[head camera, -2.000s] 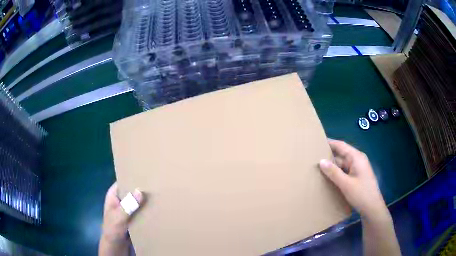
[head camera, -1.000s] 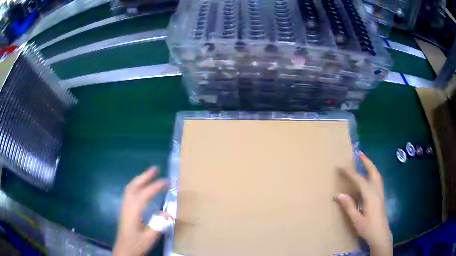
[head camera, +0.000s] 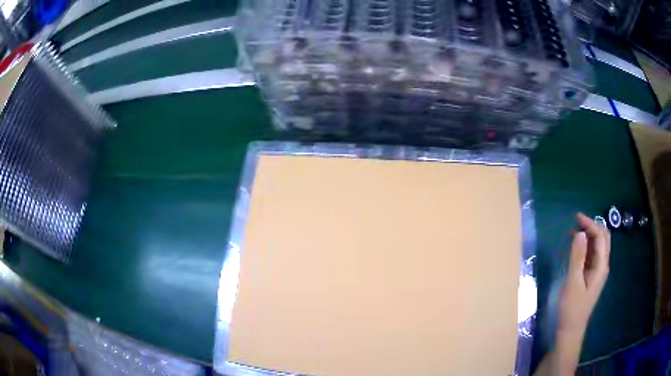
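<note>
A plain tan cardboard sheet (head camera: 382, 264) lies flat in front of me, inside the rim of a clear plastic tray (head camera: 527, 242). The sheet hides the inside of the tray. My right hand (head camera: 587, 261) is to the right of the tray, with thumb and fingers apart and nothing seen in it. Its fingertips are beside the leftmost of several small round parts (head camera: 615, 216) on the green bench; they partly hide that one. I cannot tell whether they touch it. My left hand is out of the picture.
A thick stack of clear slotted trays (head camera: 412, 81) stands behind the covered tray, with black parts in its right channels. Ribbed silvery trays (head camera: 45, 154) lean at far left. Brown cardboard (head camera: 655, 158) is at the far right edge. Clear plastic (head camera: 121, 349) lies at lower left.
The cardboard sheet, held in both hands at first, now lies on the tray. Both hands have let go. The right has moved right to the round parts; the left has left the picture.
</note>
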